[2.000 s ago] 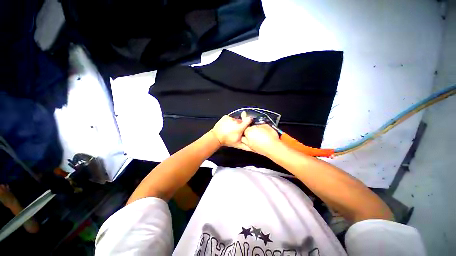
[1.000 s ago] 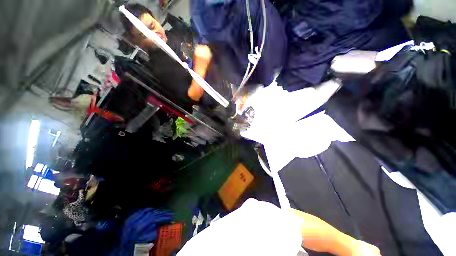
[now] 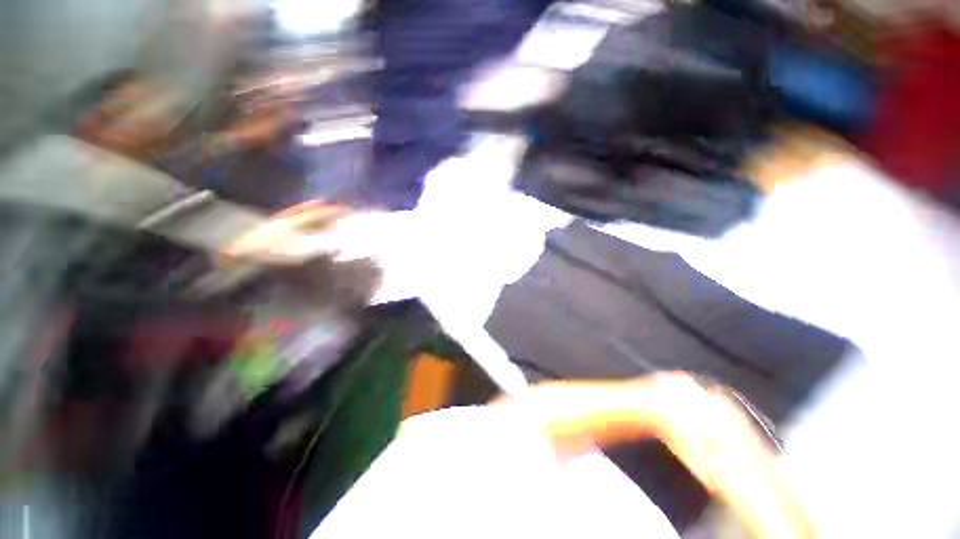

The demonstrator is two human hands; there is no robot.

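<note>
The picture is strongly blurred. A dark garment panel (image 3: 653,316) lies flat on the glaring white table cover (image 3: 895,253), with long seams running across it. My left hand (image 3: 665,392) and my right hand (image 3: 711,421) meet over the panel's near part. The pale curved rim of the steam iron (image 3: 760,419) shows just right of them. Both hands are closed together at the iron; single fingers, its handle and most of its body are hidden or blurred.
A person in a grey top (image 3: 158,200) reaches an arm toward the table's left end; another person (image 3: 258,126) is behind. Dark garments (image 3: 642,137) lie at the far side, near a tan piece (image 3: 805,153). An orange stool (image 3: 430,384) stands on the green floor (image 3: 363,432).
The view has swung left since the first frame, bringing people, stool and floor into sight. Since the second frame, more of the panel and both my forearms show. The panel's own movement cannot be told.
</note>
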